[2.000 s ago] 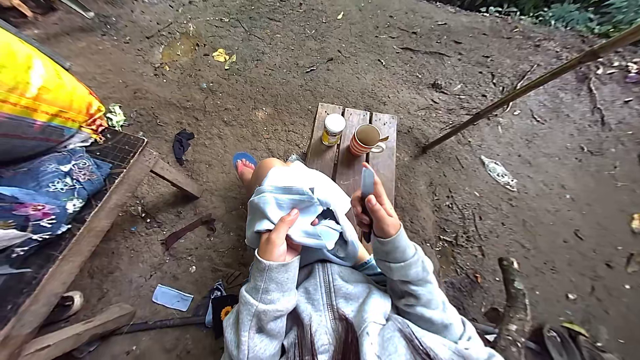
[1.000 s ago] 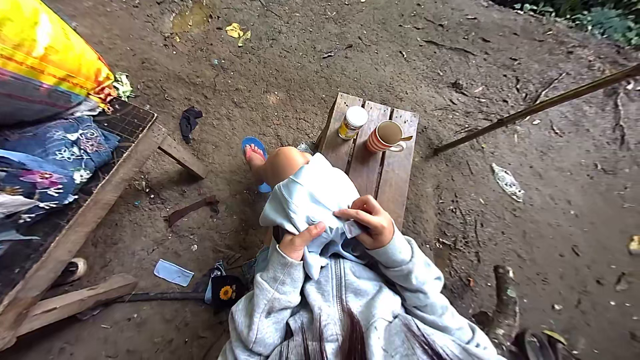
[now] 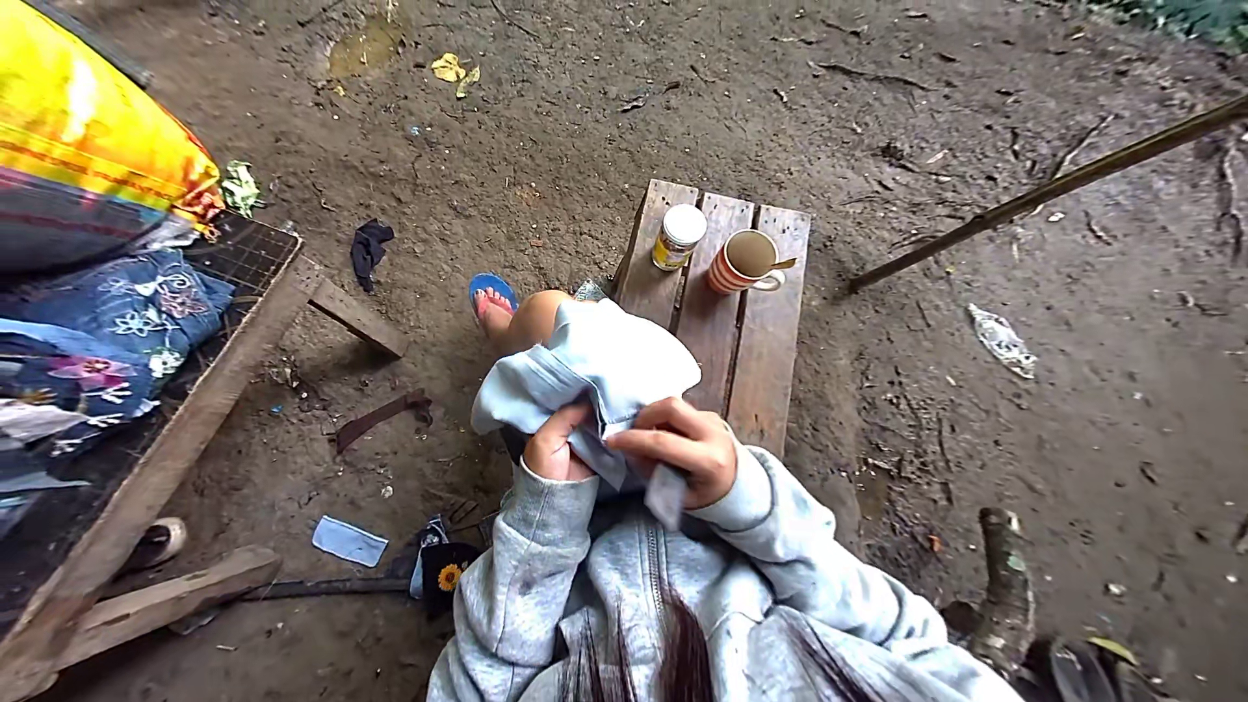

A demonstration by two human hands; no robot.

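Note:
Light blue fabric (image 3: 624, 356) lies bunched over my lap and knee. My left hand (image 3: 560, 445) grips its near edge, with the thumb on top and the fingers hidden under the folds. My right hand (image 3: 682, 448) pinches the same cloth just to the right. A flat greyish blade-like piece (image 3: 666, 495) sticks out below my right hand, blurred; its handle is hidden by the hand.
A slatted wooden bench (image 3: 770, 361) holds a white-lidded jar (image 3: 675, 237) and a striped mug (image 3: 744, 263) with a spoon. Left, a wood-framed mesh platform (image 3: 195, 414) bears embroidered denim (image 3: 146, 312). A pole (image 3: 1053, 190) slants at right; a cloth scrap (image 3: 349, 541) lies on the ground.
Two seconds ago my right hand held a knife upright, away from the cloth. It has since come down to the cloth beside my left hand, and the blade now points down.

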